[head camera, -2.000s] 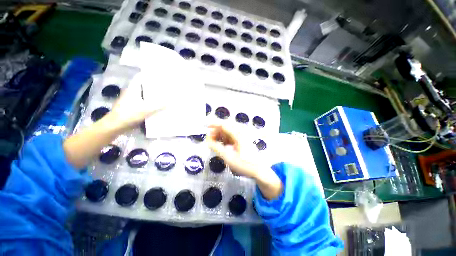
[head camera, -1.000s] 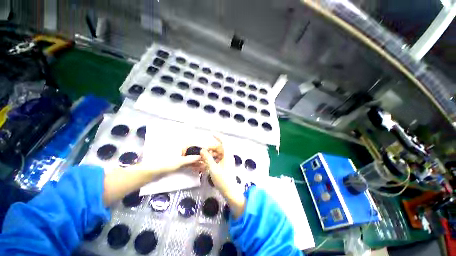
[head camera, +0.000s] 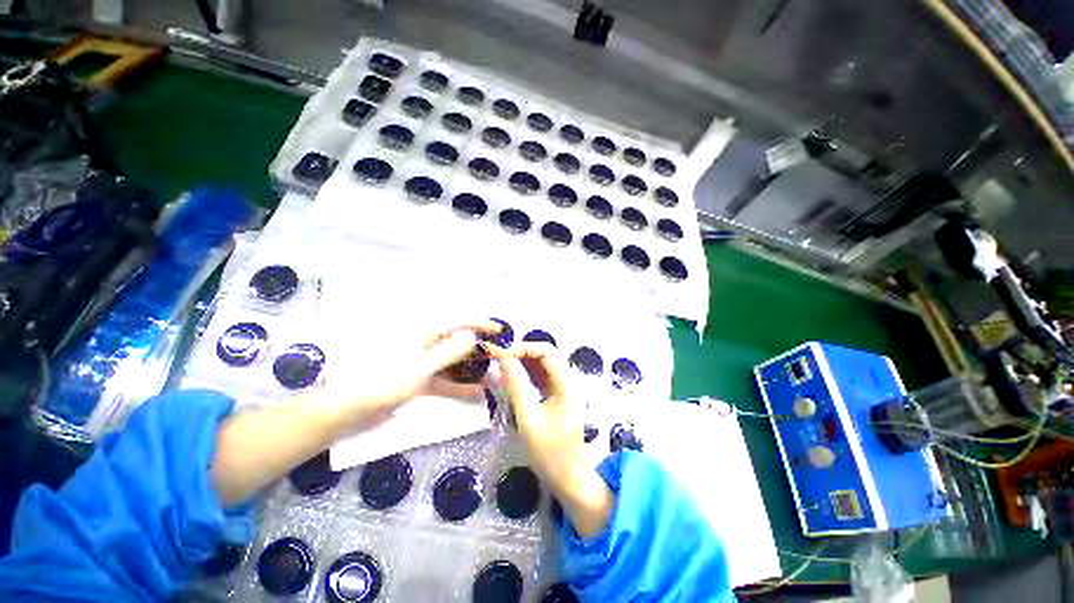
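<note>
My left hand holds a round black part in its fingertips, over a white sheet that lies across the near tray. My right hand is at the same part, its fingertips touching or very near its right edge; its grip is partly hidden. The near clear blister tray holds rows of round black parts, and one pocket in its front row looks empty. My forearms and the sheet hide some pockets.
A full blister tray lies behind. Spare white sheets and a blue box with knobs are at the right. A blue plastic-wrapped bundle and dark bags are at the left. A grey partition stands behind.
Two seconds ago my hands were apart over the tray, with the sheet at my left hand. Since one second ago both hands have stayed together at the black part; the camera view has shifted.
</note>
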